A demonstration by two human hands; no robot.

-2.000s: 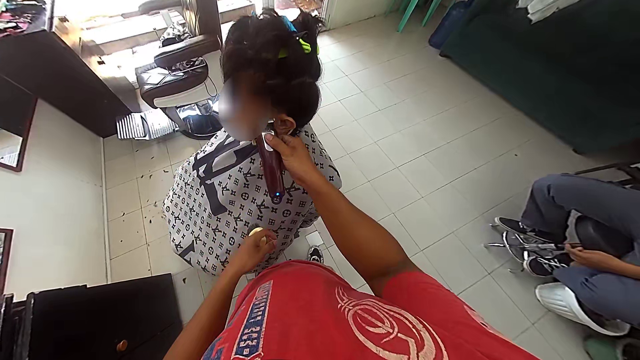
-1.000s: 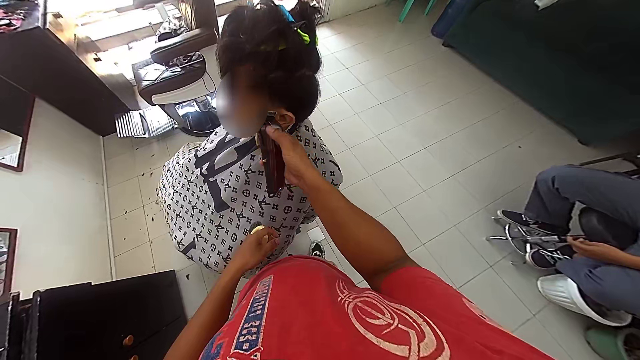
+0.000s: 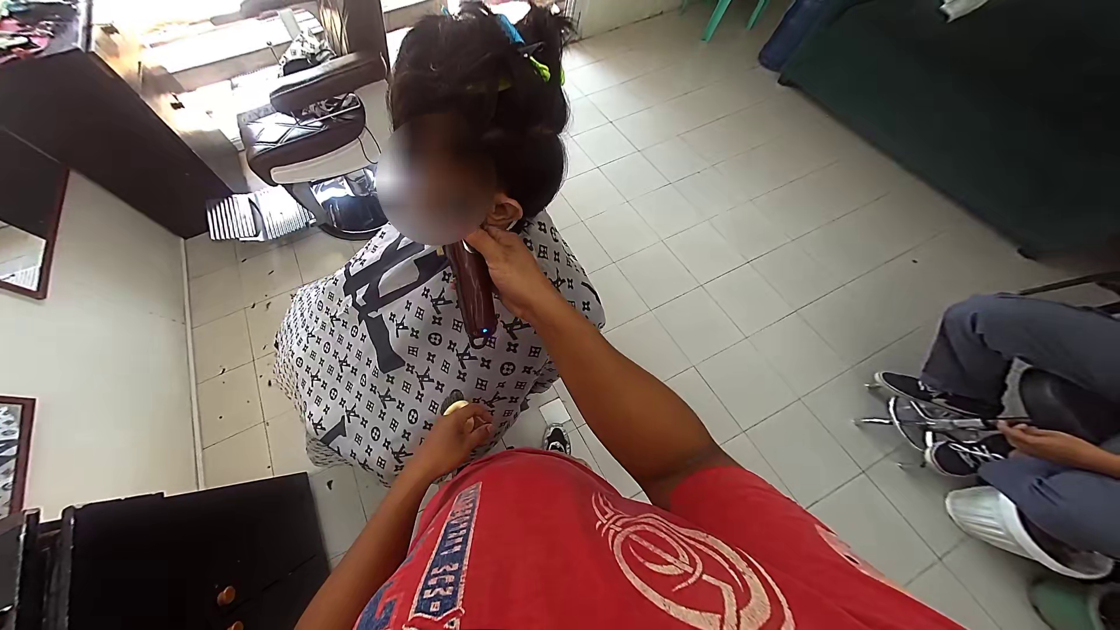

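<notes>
A person draped in a white and black patterned barber's cape sits in front of me, dark hair gathered up with blue and yellow-green clips. My right hand is closed around a dark red hair clipper, its head up at the jaw just below the ear and its lower end, with a small blue light, pointing down. Low over the cape, my left hand holds a small object, pale yellow and dark, partly hidden by the fingers; its kind is unclear.
A brown barber chair with a metal footrest stands at upper left. Black drawers are at lower left. On the right are another person's legs, a white ribbed bin and a dark green couch. Hair clippings dot the tiled floor.
The clipper's lower end has swung left and up from where it was, while my right hand stays by the jaw. My left hand remains low over the cape with its small object.
</notes>
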